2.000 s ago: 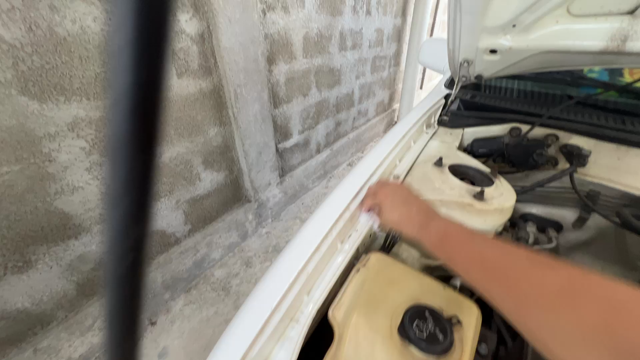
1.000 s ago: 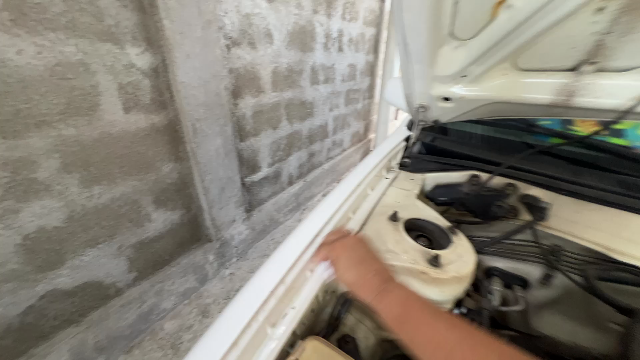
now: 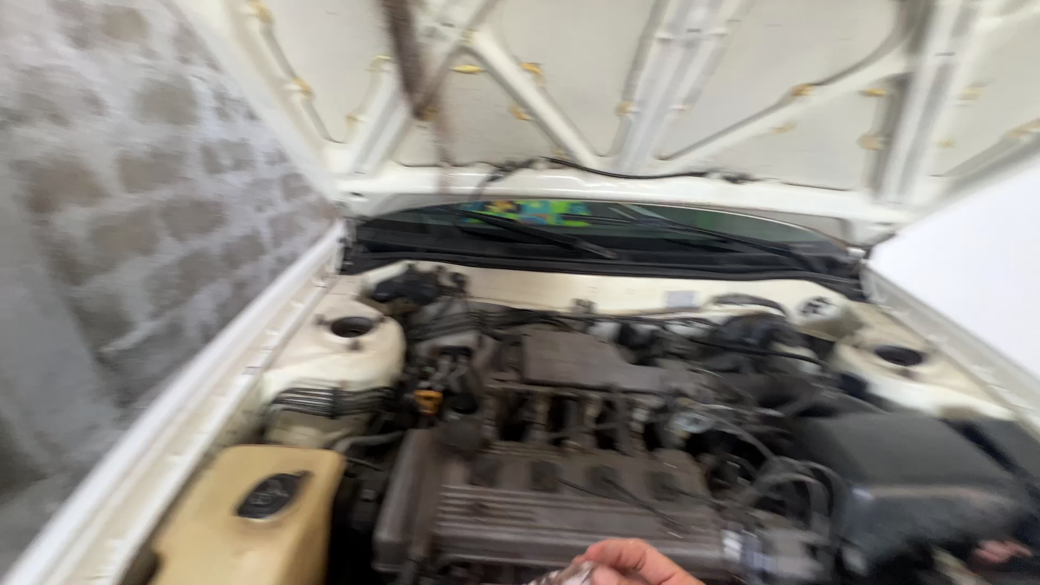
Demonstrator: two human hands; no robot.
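At the bottom edge of the head view, my right hand (image 3: 630,562) pinches a small crumpled whitish piece (image 3: 565,575), cloth or paper; which one I cannot tell. The hand is over the front edge of the engine's valve cover (image 3: 561,496), partly cut off by the frame. My left hand is not seen for certain; a blurred skin-toned patch shows at the lower right edge, and what it is I cannot tell. A yellowed plastic reservoir (image 3: 244,471) with a black cap (image 3: 272,496) sits left of the engine.
The raised hood (image 3: 585,183) spans the top, with the windshield and a wiper (image 3: 540,231) behind the bay. A white fender edge (image 3: 191,406) runs along a block wall (image 3: 171,195) at left. A black plastic housing (image 3: 902,463) stands at right, near a strut tower (image 3: 902,361).
My right hand has left the left fender channel and is now low over the front of the engine, still with the whitish piece. The view has swung right across the engine bay.
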